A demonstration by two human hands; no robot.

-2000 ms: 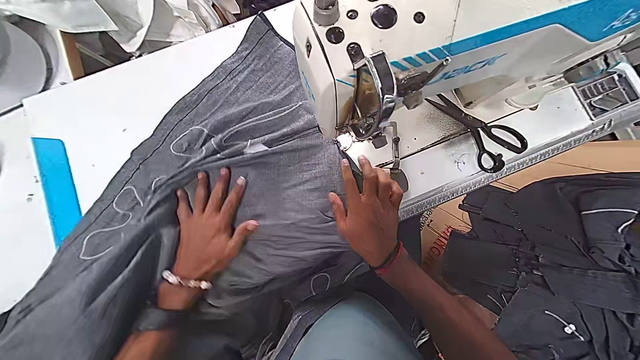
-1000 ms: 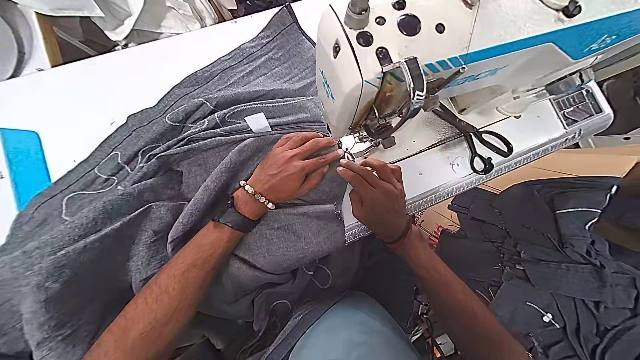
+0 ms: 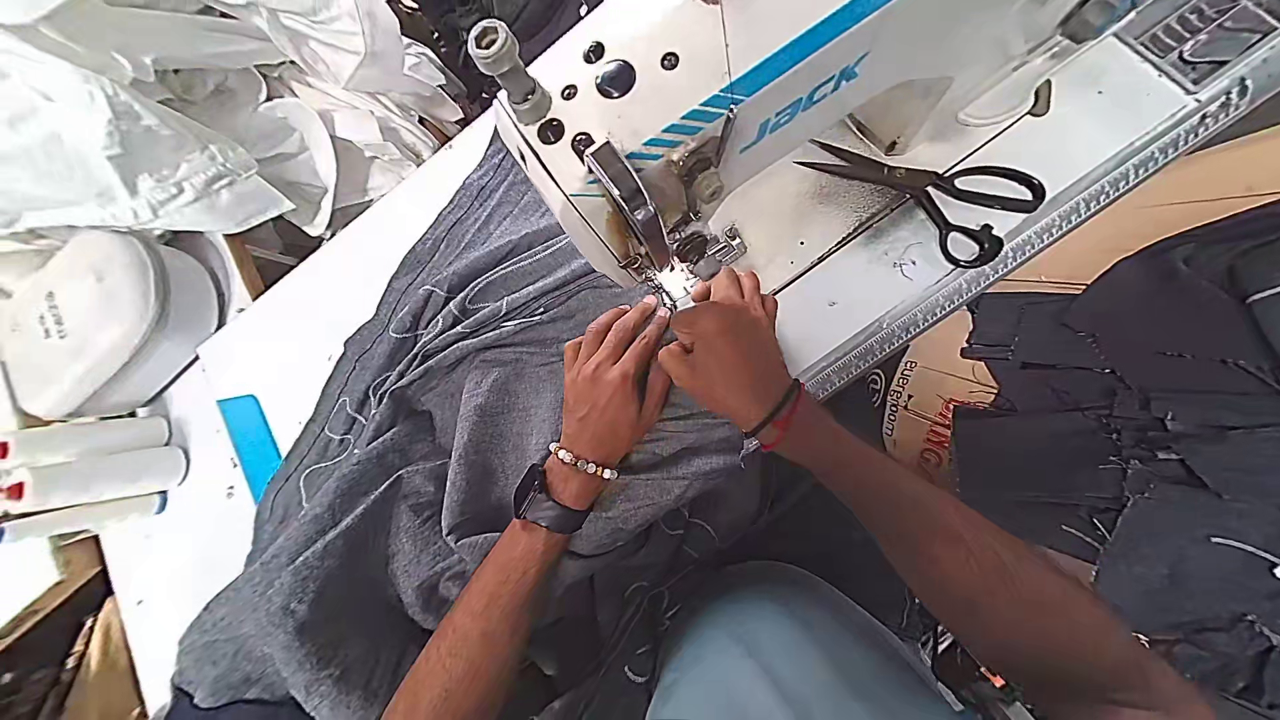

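Observation:
Grey woven fabric (image 3: 510,420) with loose pale threads lies bunched over the front of a white and blue Jack sewing machine (image 3: 790,110) and hangs toward my lap. My left hand (image 3: 610,385) rests on the cloth, fingertips just in front of the lit needle area. Touching it on the right, my right hand (image 3: 730,345) has its fingers curled at the fabric's edge beside the presser foot (image 3: 680,280). The fingers hide what they pinch and most of the cloth's edge there.
Black-handled scissors (image 3: 930,190) lie on the machine bed, right of the needle. Dark cut fabric pieces (image 3: 1150,430) are piled on cardboard at the right. White thread cones (image 3: 95,465) lie at the left, below a white padded object (image 3: 90,320) and white cloth (image 3: 130,130).
My left hand, flat on the cloth two seconds ago, moved up to the needle area and now lies flatter beside my right hand. A small white tag on the fabric is no longer visible. The view has shifted left.

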